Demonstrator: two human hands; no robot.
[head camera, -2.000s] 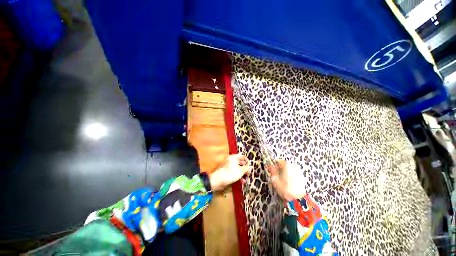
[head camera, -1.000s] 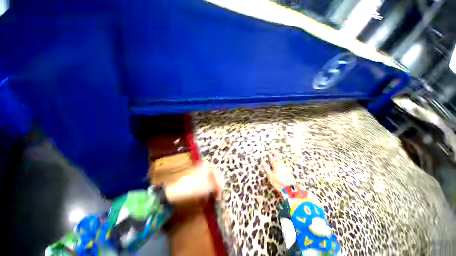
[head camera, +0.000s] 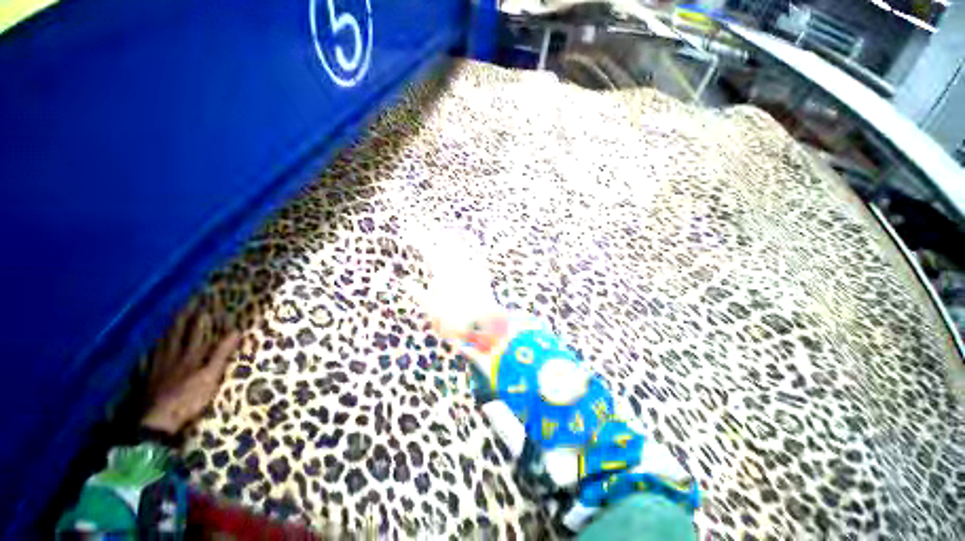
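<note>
The leopard-print sheet (head camera: 656, 317), white-tan with dark spots, spreads over the bed and fills most of the view. My left hand (head camera: 193, 370) lies on it at the lower left, palm down with fingers apart, in the shade beside the blue press beam. My right hand (head camera: 455, 283) rests on the sheet near the middle with its fingers stretched out. It is blurred and washed out by glare. Neither hand visibly grips the sheet.
The blue press beam (head camera: 201, 137), marked with a circled 5, stands along the left. A red strip (head camera: 249, 520) shows at the bottom left. A long pale rail (head camera: 847, 90) and dark equipment lie beyond the sheet at the right.
The view has swung right, along the sheet. My hands have moved from the sheet's red-edged side onto its surface, and the left is now beside the beam. The wooden board is out of view.
</note>
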